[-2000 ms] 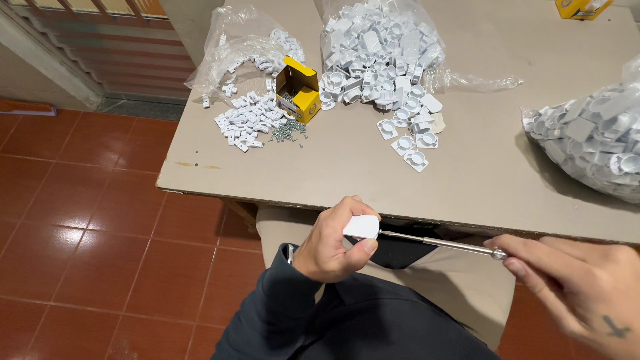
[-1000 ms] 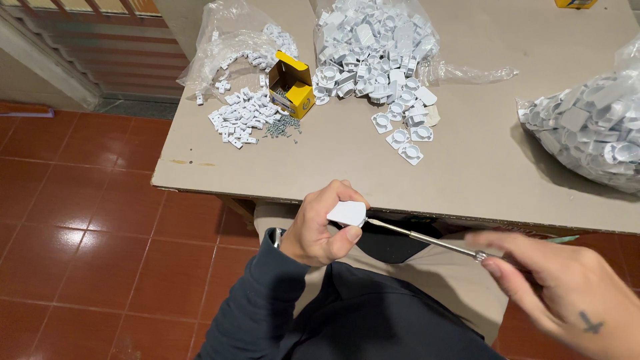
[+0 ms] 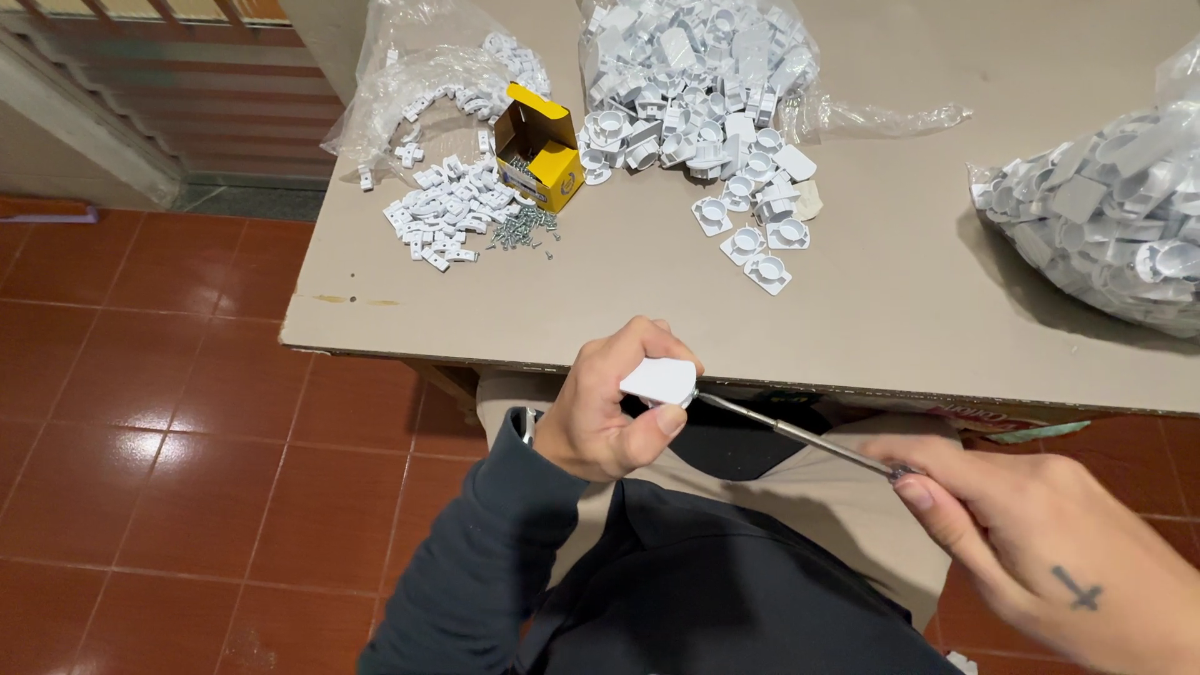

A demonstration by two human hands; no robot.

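Between the thumb and fingers of my left hand (image 3: 619, 403) is a white plastic part (image 3: 662, 381), its flat rounded face up, just off the table's front edge. My right hand (image 3: 1003, 525) grips the handle end of a slim metal screwdriver (image 3: 806, 437); its tip meets the right end of the part, where a small screw seems to sit. Beyond my hands, small white plastic clips (image 3: 450, 208) lie heaped on the table beside loose screws (image 3: 525, 228) and an open yellow cardboard box (image 3: 553, 169) with screws inside. Several white round-socketed parts (image 3: 769, 272) lie to the right.
The table (image 3: 525, 314) has its front edge just past my hands. A plastic bag (image 3: 703, 66) spills white parts at the back, a second bag (image 3: 403, 75) holds clips at back left, and a full bag (image 3: 1106, 206) stands at the right. Red tiled floor (image 3: 197, 469) shows at left.
Since the first frame, my right hand has shifted its hold at the screwdriver's handle end, fingers now closer around it. My left hand still holds the white part. The view has shifted slightly.
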